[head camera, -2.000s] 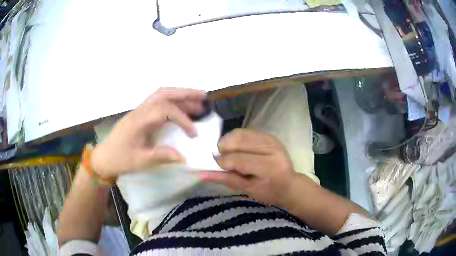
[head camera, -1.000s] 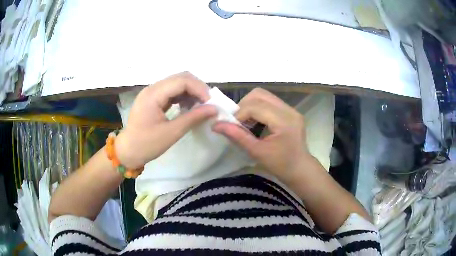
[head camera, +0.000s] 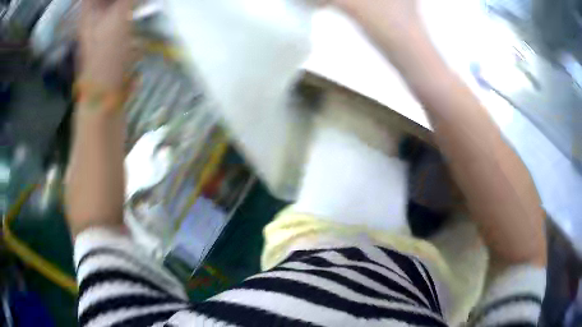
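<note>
A large white fabric panel (head camera: 242, 70) hangs from the top of the view over the table edge and down towards the lap. Another white piece (head camera: 354, 179) lies on the lap. My left hand (head camera: 107, 19) is at the top left edge, blurred and partly cut off, left of the panel. My right arm reaches up to the top edge, where my right hand (head camera: 348, 5) is mostly cut off near the panel's top. Whether either hand grips cloth cannot be told.
The white table (head camera: 367, 60) with its brown front edge crosses the upper right. A yellow tube frame (head camera: 38, 262) and blurred white pieces (head camera: 150, 159) are at the left over a green floor. Everything is motion-blurred.
The view has turned left. Both hands have moved apart and up, away from the small white piece between them. The large panel now hangs between the arms.
</note>
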